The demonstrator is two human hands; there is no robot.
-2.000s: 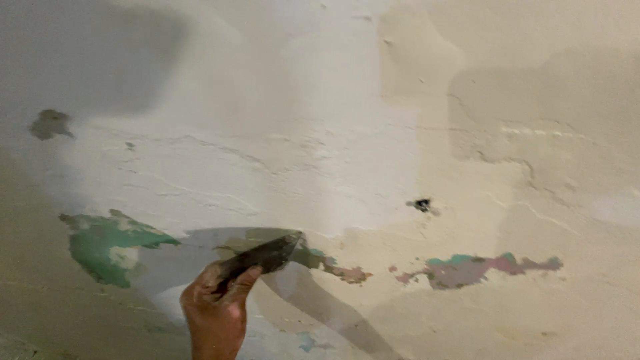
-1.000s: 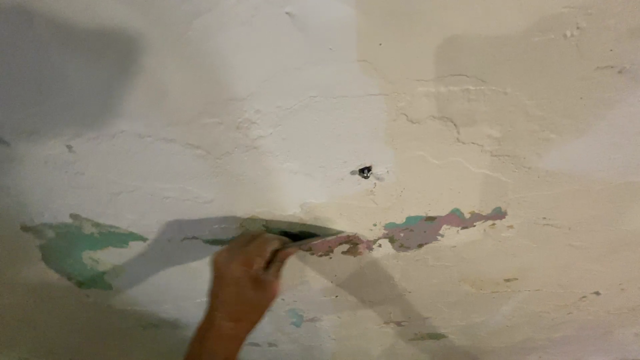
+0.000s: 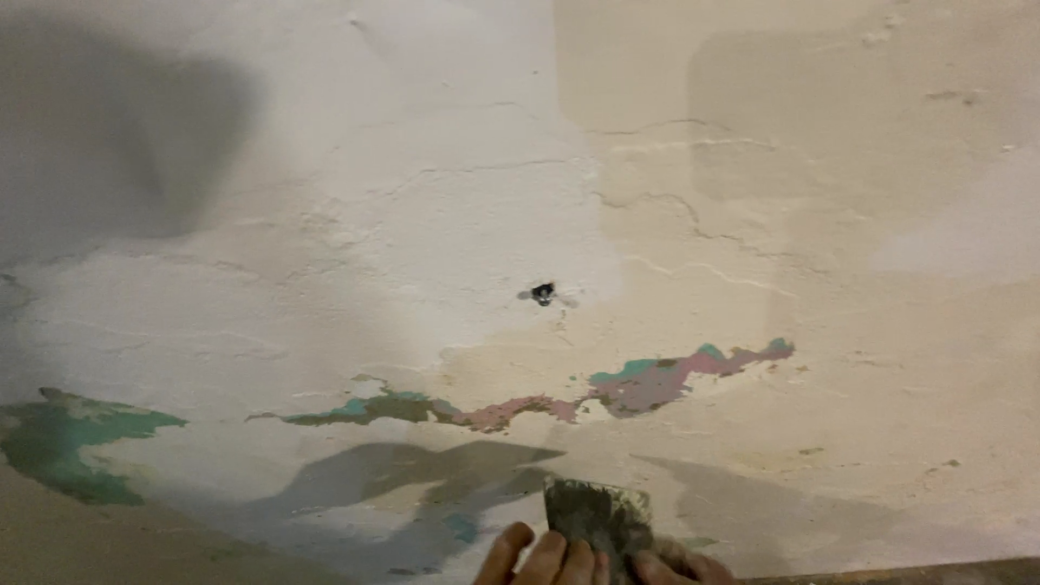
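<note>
A flat, worn putty knife or scraper blade (image 3: 597, 508), smeared with pale residue, points up the wall at the bottom centre. My left hand (image 3: 543, 559) has its fingers bent against the blade's left and lower part. On the lower right side of the same tool is my right hand (image 3: 682, 564), its fingers curled around it; the handle is hidden. Above the blade, an irregular strip of bared pink, green and brown layers (image 3: 650, 386) crosses the cream-painted wall (image 3: 455, 244). A larger green bared patch (image 3: 89, 447) lies at the left.
A small dark hole (image 3: 543, 293) breaks the wall near the centre. Cracks and raised paint ridges (image 3: 691, 207) run above it. Shadows fall across the upper left and beneath the coloured strip. A brownish edge (image 3: 910, 571) shows at the bottom right.
The scraper has moved away from the coloured strip, down and to the right, and now points upward. Two hands are at it, where the earlier frames show one.
</note>
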